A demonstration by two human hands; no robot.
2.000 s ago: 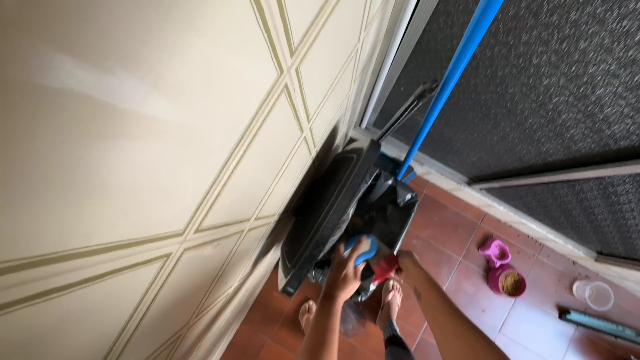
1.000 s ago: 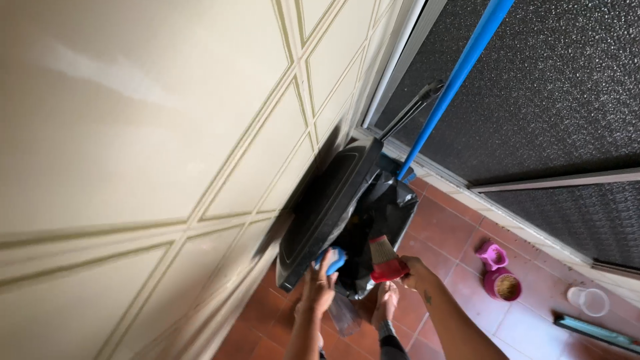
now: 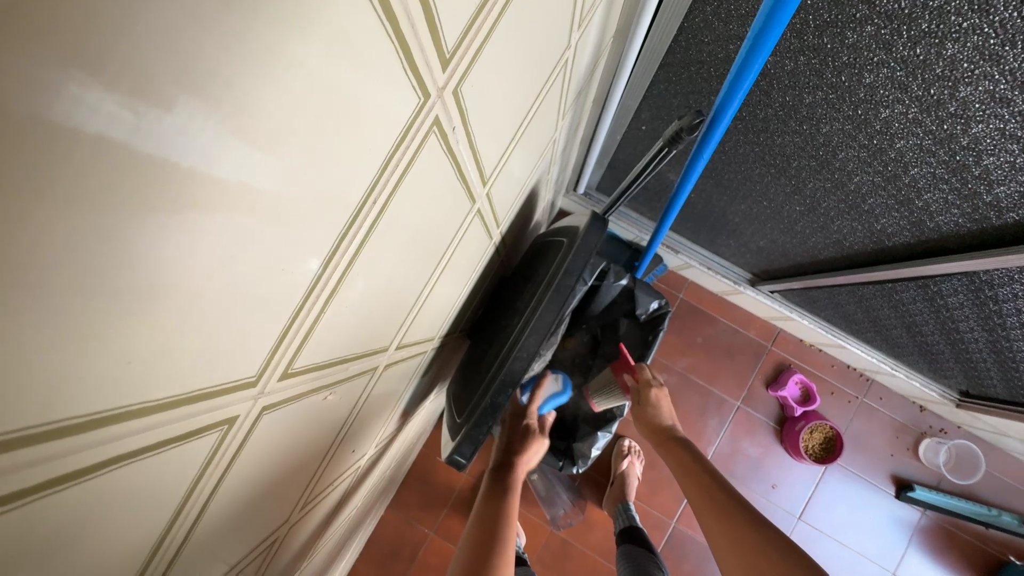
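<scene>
My left hand [image 3: 524, 432] holds a blue and white object [image 3: 552, 392], perhaps a brush, by the open lid of a trash bin. In my right hand [image 3: 652, 400] is a red-handled brush or comb [image 3: 610, 387] with pale bristles or teeth, tilted over the bin's mouth. The two held things are apart. A black plastic bag [image 3: 632, 300] lines the bin, and its black lid [image 3: 520, 320] stands raised against the wall. What lies deep in the bag is too dark to tell.
A blue pole [image 3: 712, 128] leans behind the bin by the textured glass door [image 3: 880, 120]. On the tiles at right are a pink bowl [image 3: 794, 392], a magenta bowl of kibble [image 3: 814, 438], scattered kibble, a clear container [image 3: 960, 462] and a teal-edged bar [image 3: 960, 508]. My foot [image 3: 626, 472] is near the bin.
Both hands have come closer together over the bin since one second ago. The red-handled thing has turned, its pale end now pointing down and left.
</scene>
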